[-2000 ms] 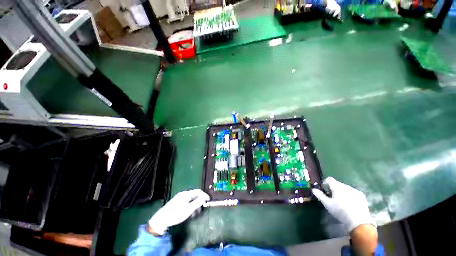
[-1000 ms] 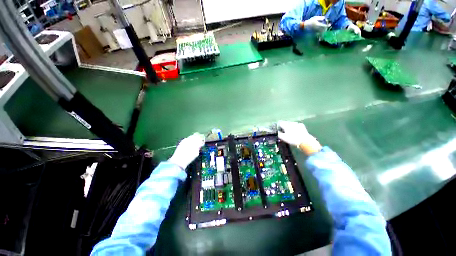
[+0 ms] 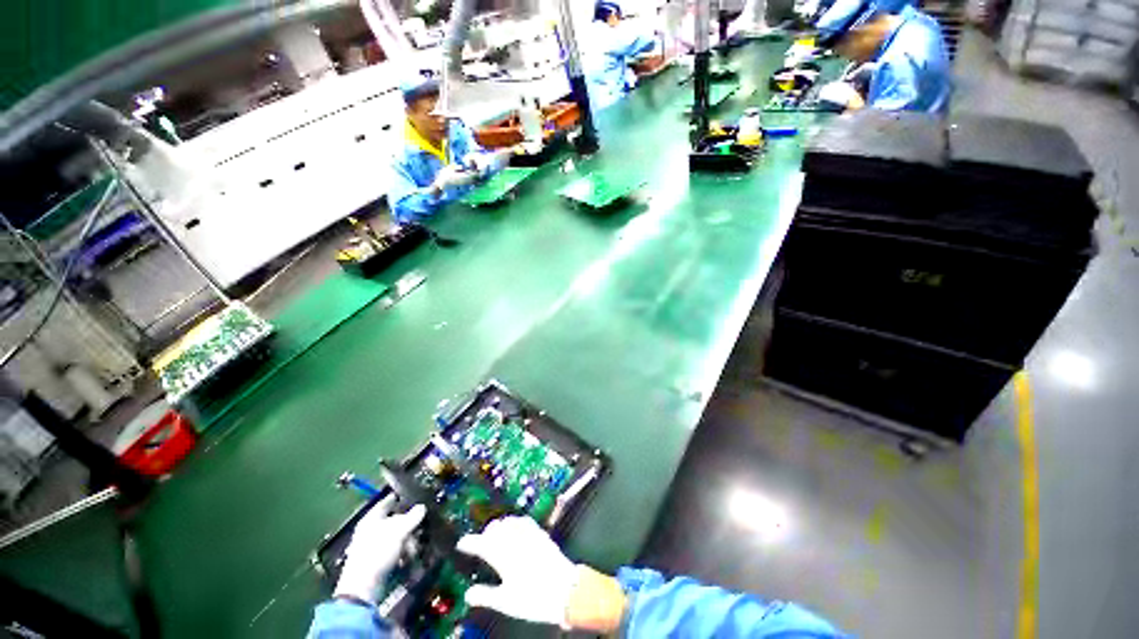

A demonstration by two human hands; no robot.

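Note:
A black carrier lies tilted in view on the green bench, with a green circuit board in it. Blue, white and brown parts show on the board. A black hold-down bar sticks up at the carrier's far left part. My gloved left hand is at the carrier's left side, its fingers closed on this bar; the grip is partly blurred. My gloved right hand is over the near part of the board, thumb and fingers apart, with nothing seen in it. My hands hide part of the board and carrier.
Black stacked crates stand right of the bench. A red bin and a white-and-green board assembly are at left. Other boards and a black tool box lie farther along. Coworkers in blue are at the bench.
The view has swung right. My hands have left the carrier's far corners; the left has closed on a bar, which is now raised. The right has moved over the board.

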